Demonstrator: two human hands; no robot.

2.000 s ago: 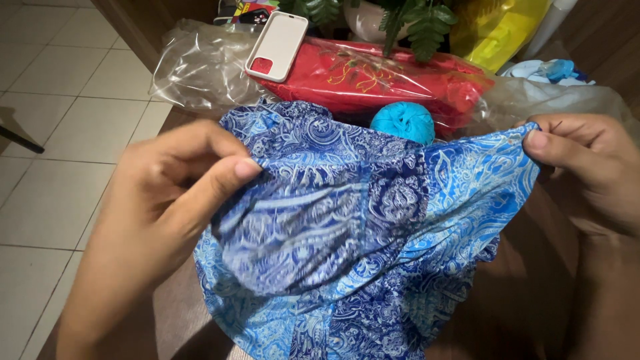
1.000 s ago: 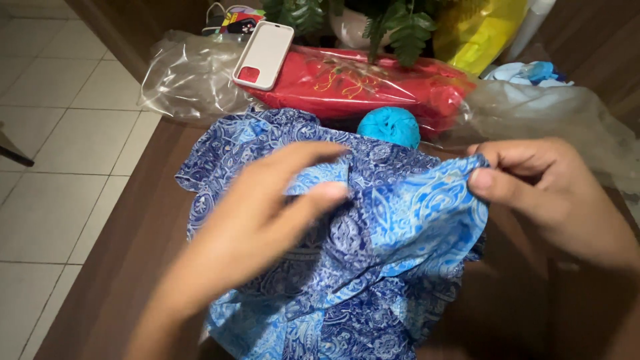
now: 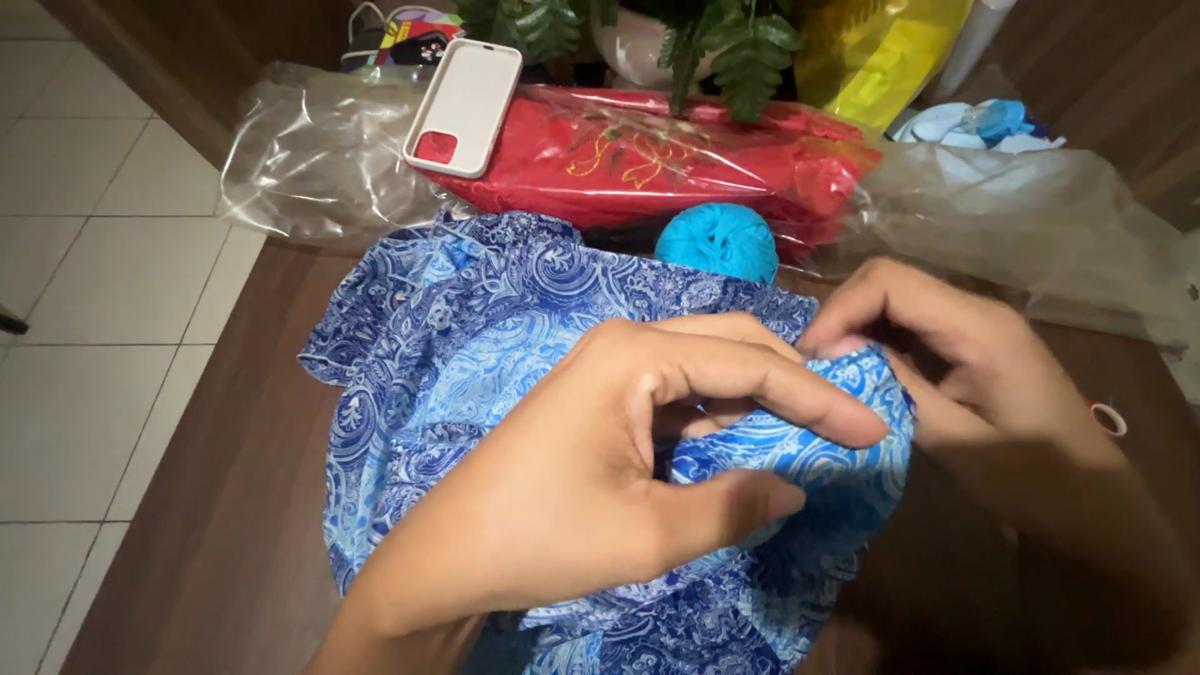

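Observation:
A blue paisley-patterned fabric piece lies loosely bunched on a dark brown wooden table. My left hand reaches across it, thumb and forefinger curved around a raised light-blue part; whether they pinch it is unclear. At the right edge of that raised part, my right hand holds the cloth's gathered edge between its fingers. Just beyond the fabric sits a ball of turquoise yarn.
Behind lies a red item in clear plastic, with a white phone case on its left end. A potted plant and yellow bag stand farther back. A small red-and-white ring lies at right.
My left hand has moved right, close to my right hand. Two seconds ago the hands held the fabric stretched apart; now its main part rests on the table.

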